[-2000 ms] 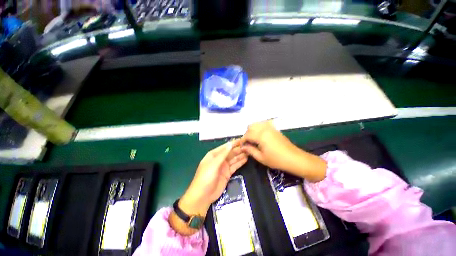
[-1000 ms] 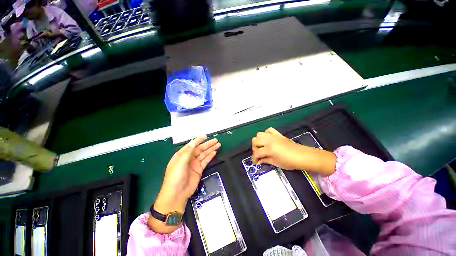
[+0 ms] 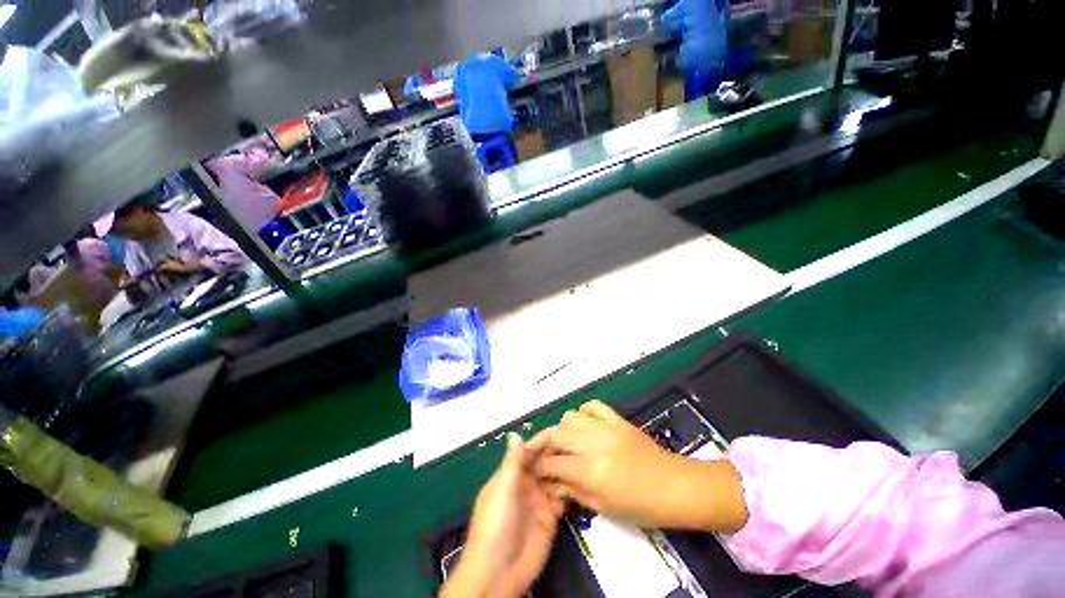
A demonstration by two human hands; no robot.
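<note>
My left hand (image 3: 510, 528) is raised at the lower middle, palm turned to the right, its lower part cut off by the bottom edge. My right hand (image 3: 598, 463) meets its fingers, with the fingertips bent together against them. Whether either hand holds a small part cannot be told. Below the hands a phone housing with a white rectangle (image 3: 631, 563) lies in the black phone tray (image 3: 777, 403), its camera end hidden by my right hand. Another phone housing (image 3: 687, 430) lies behind my right wrist, partly covered.
A blue bin (image 3: 446, 356) with a clear bag stands on the pale board (image 3: 689, 271). Thin tweezers (image 3: 554, 373) lie on the board. Tiny yellowish rings (image 3: 293, 537) lie on the green belt (image 3: 385, 502). A wrapped post (image 3: 94, 485) is at left. People work beyond.
My hands, apart one second ago, are together again. The camera view has tilted up, so the bin and board sit lower and more of the background shows.
</note>
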